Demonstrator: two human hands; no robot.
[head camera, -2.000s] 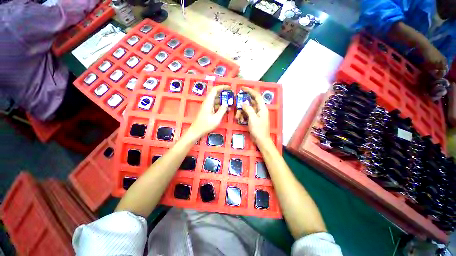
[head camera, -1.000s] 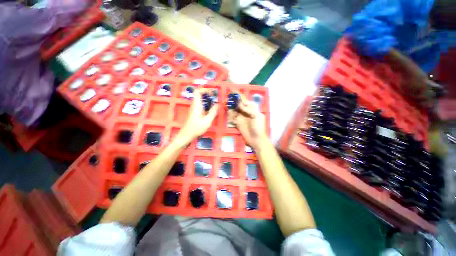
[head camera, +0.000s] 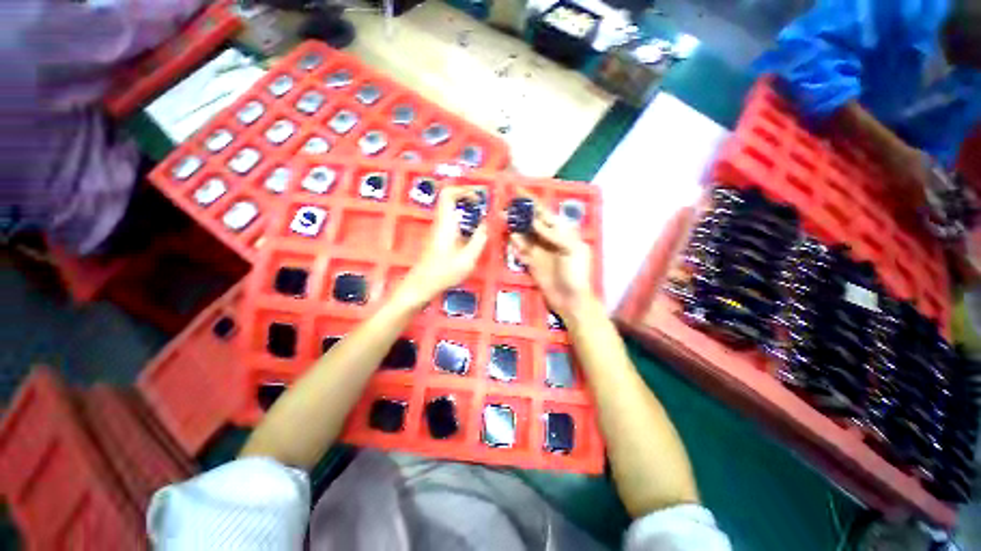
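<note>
My left hand holds a dark watch body over the upper middle of the red pocketed tray. My right hand holds another dark watch body just to its right; the two pieces are apart. The tray's lower rows hold glossy black or reflective watch bodies, face up. The top row holds several pieces with pale backs and dark round centres. Two pockets left of my left hand are empty. My forearms hide some pockets.
A second red tray with pale pieces lies beyond, overlapped. Right are a white sheet and a red tray with dense black curved pieces. A person in blue works at right, one in purple at left. Red trays stand at lower left.
Both hands still hold a piece each. The pieces have moved slightly apart since two seconds ago and now look darker. The right hand's fingers are more spread. The camera view has shifted a little.
</note>
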